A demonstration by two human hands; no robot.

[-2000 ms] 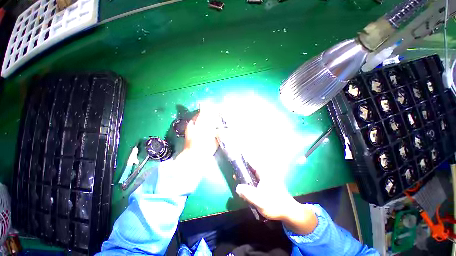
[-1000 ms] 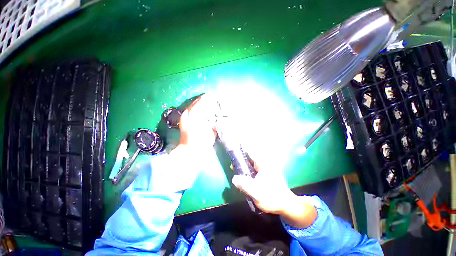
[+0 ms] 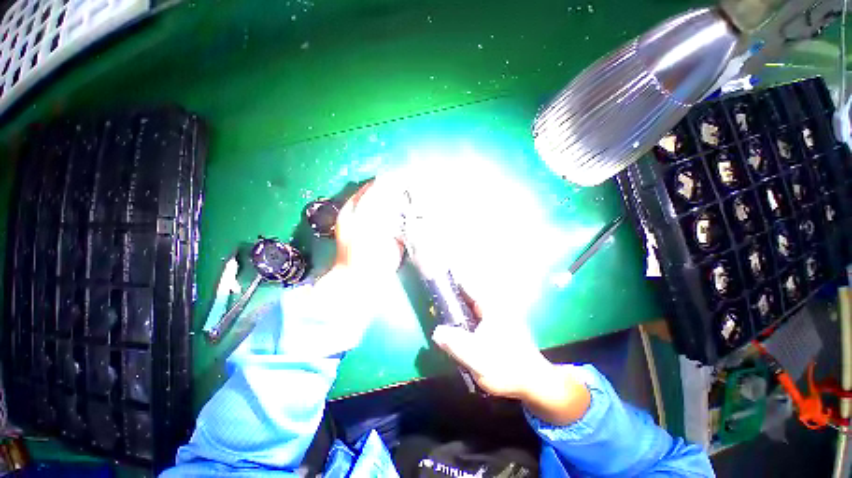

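My right hand [image 3: 495, 355] is closed around a dark, thick stick-like tool [image 3: 447, 297], likely an electric screwdriver, slanted up and left, its tip lost in white glare. My left hand [image 3: 366, 233] is at the tool's upper end, fingers washed out; what it holds cannot be made out. Left of it a round black part [image 3: 322, 217] lies on the green mat, partly beside the hand. Another round black part [image 3: 275, 260] with a ringed face lies further left. A slim dark tool [image 3: 235, 311] and a white-ended sliver [image 3: 222, 291] lie beside it.
A silver ribbed lamp head [image 3: 635, 93] hangs above right. A filled black tray [image 3: 682, 271] is at right, empty black trays [image 3: 103, 280] at left. A thin dark tool [image 3: 596, 246] lies right of the glare. A white grid [image 3: 56, 42] is upper left, orange-handled pliers [image 3: 805, 401] lower right.
Since two seconds ago the view has shifted, and the lamp head appears larger. Both hands keep nearly the same pose at the tool; little differs from one second ago.
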